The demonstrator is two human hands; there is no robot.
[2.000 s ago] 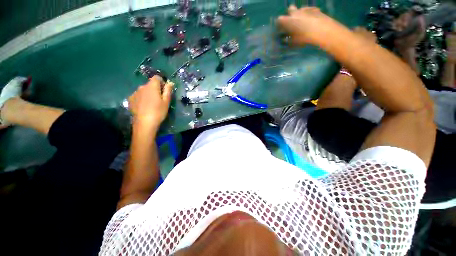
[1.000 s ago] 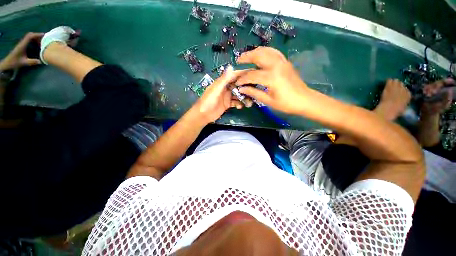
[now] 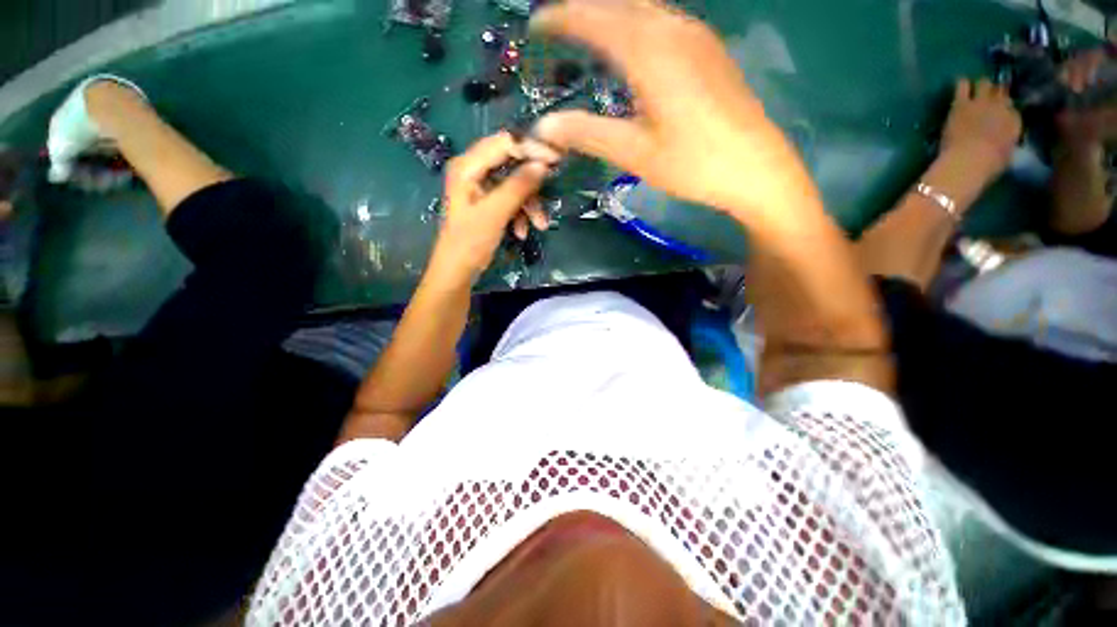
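My left hand point(image 3: 480, 206) is over the bench near its front edge, fingers curled around a small dark part point(image 3: 500, 175), mostly hidden by the fingers. My right hand point(image 3: 686, 116) is large and blurred, raised just right of it, fingers spread; its thumb tip is close to my left fingertips and I see nothing in it. Blue-handled cutters point(image 3: 655, 233) lie open on the bench right of my left hand, partly hidden. Circuit boards, one at the left point(image 3: 423, 135) and one at the top point(image 3: 420, 15), lie beyond my hands, with others partly covered by my right hand.
The glossy green bench point(image 3: 282, 92) has a pale rail point(image 3: 159, 27) along its far side. A white-gloved hand point(image 3: 76, 129) of a person is at the left. Another person's bare hand point(image 3: 980, 129) is at the right, beside a dark heap of parts point(image 3: 1035, 74).
Since one second ago my right hand has lifted off my left hand and opened, uncovering the cutters. My left hand is slightly further left. Earlier both hands were apart, then came together over a part.
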